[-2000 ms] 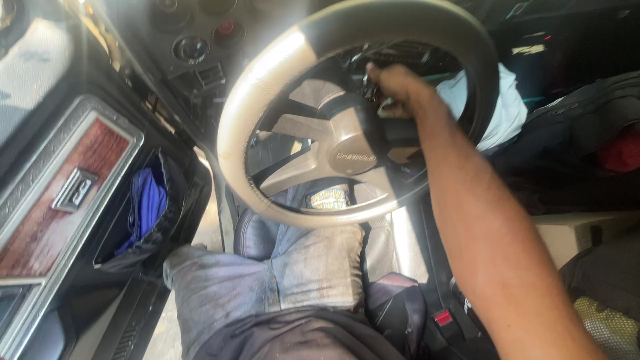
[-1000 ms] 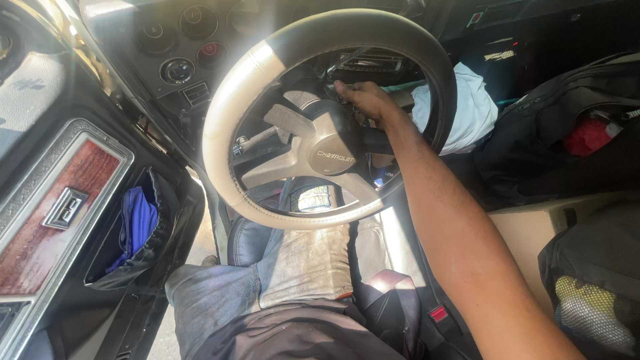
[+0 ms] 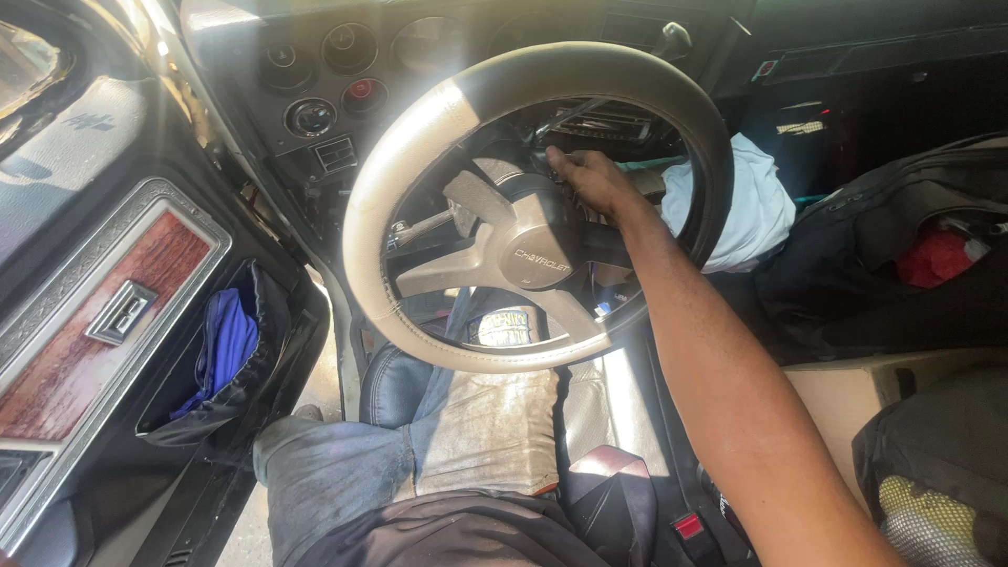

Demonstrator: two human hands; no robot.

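A Chevrolet steering wheel [image 3: 409, 110] with a smooth cover, sunlit on its left part and shaded on its right, fills the middle of the head view. My right hand [image 3: 592, 179] reaches behind the rim to the right side of the steering column [image 3: 516, 169], its fingers bent near the base of a metal lever [image 3: 579, 113]. Whether they grip a key or the lever cannot be made out. My left hand is out of view. Below the wheel lie my legs in worn, stained trousers [image 3: 480, 425].
The driver's door [image 3: 118, 311] stands ajar at left, a blue cloth [image 3: 228, 339] in its pocket. Gauges [image 3: 349, 47] line the dashboard. To the right are a light blue cloth [image 3: 752, 205], a black bag [image 3: 850, 260], a cardboard box [image 3: 835, 394] and a red seat-belt buckle [image 3: 687, 526].
My right hand stays by the right side of the steering column. The view has shifted a little, showing more of the dashboard gauges.
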